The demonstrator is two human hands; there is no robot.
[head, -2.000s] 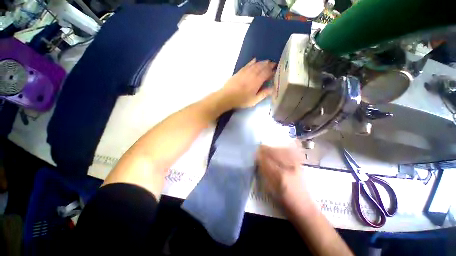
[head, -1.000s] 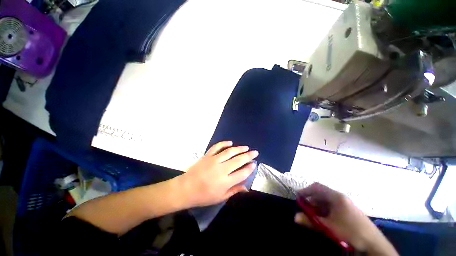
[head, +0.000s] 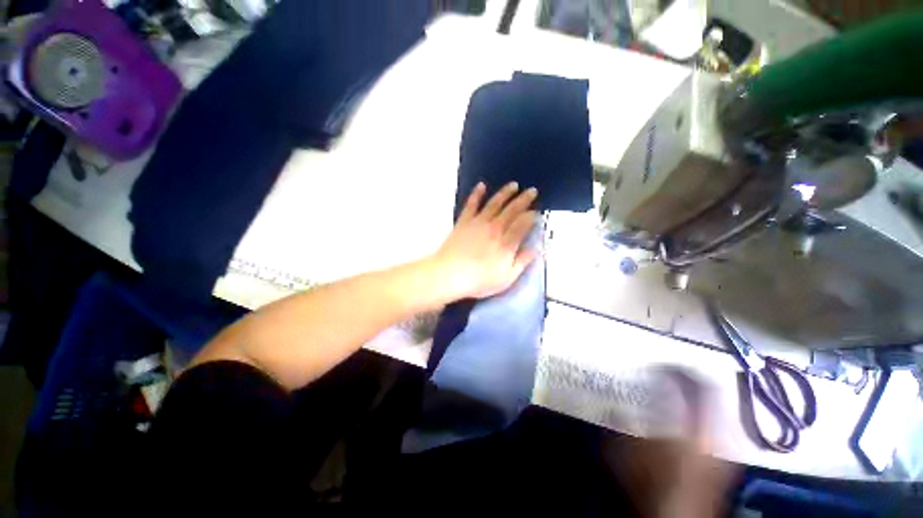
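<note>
A navy cut panel (head: 526,137) lies flat left of the sewing machine head. A light grey-blue piece (head: 496,349) runs from it over the table's front edge. My left hand (head: 491,248) lies flat, fingers spread, where the navy and pale cloth meet. My right hand (head: 678,430) is a blur at the table's front edge, left of the shears; its fingers cannot be made out. The dark-red-handled shears (head: 774,400) lie on the table, blades towards the machine.
The sewing machine head (head: 668,162) stands right of the panel, a green tube (head: 845,71) above it. A stack of navy panels (head: 218,152) lies at the left, beside a purple fan or radio (head: 101,76). A blue basket (head: 81,374) is below the table edge.
The shears have gone from my right hand onto the table at the right. My left hand and the navy panel have moved up and away from the front edge. More pale cloth shows.
</note>
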